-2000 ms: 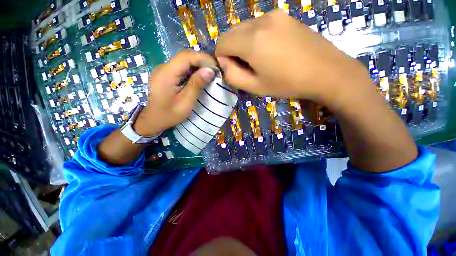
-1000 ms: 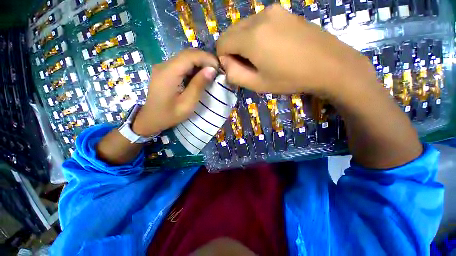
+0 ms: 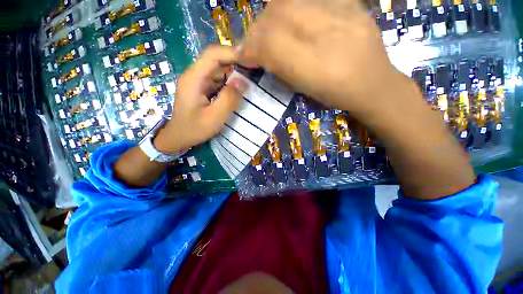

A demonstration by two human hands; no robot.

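Observation:
My left hand (image 3: 200, 106), with a white watch on the wrist, grips the adhesive sheet (image 3: 252, 120) between thumb and fingers. The sheet is white-grey with dark parallel lines and hangs over the edge of the clear blister tray (image 3: 246, 186). My right hand (image 3: 315, 49) is close beside it at the sheet's upper end, slightly blurred. Its fingertips are hidden, so I cannot tell what they hold. Flex circuit modules (image 3: 295, 143) with black ends and amber middles stand in rows in the tray, under and around my hands.
A second blister tray (image 3: 94, 69) at the left holds modules lying sideways in columns. Both trays lie on a green mat (image 3: 178, 57). Black slotted trays (image 3: 20, 126) are at the far left edge. Strong glare falls on both clear trays.
My right hand has moved up and turned, and it looks blurrier. The sheet has shifted a little to the right and shows flatter and larger. My left hand still grips it.

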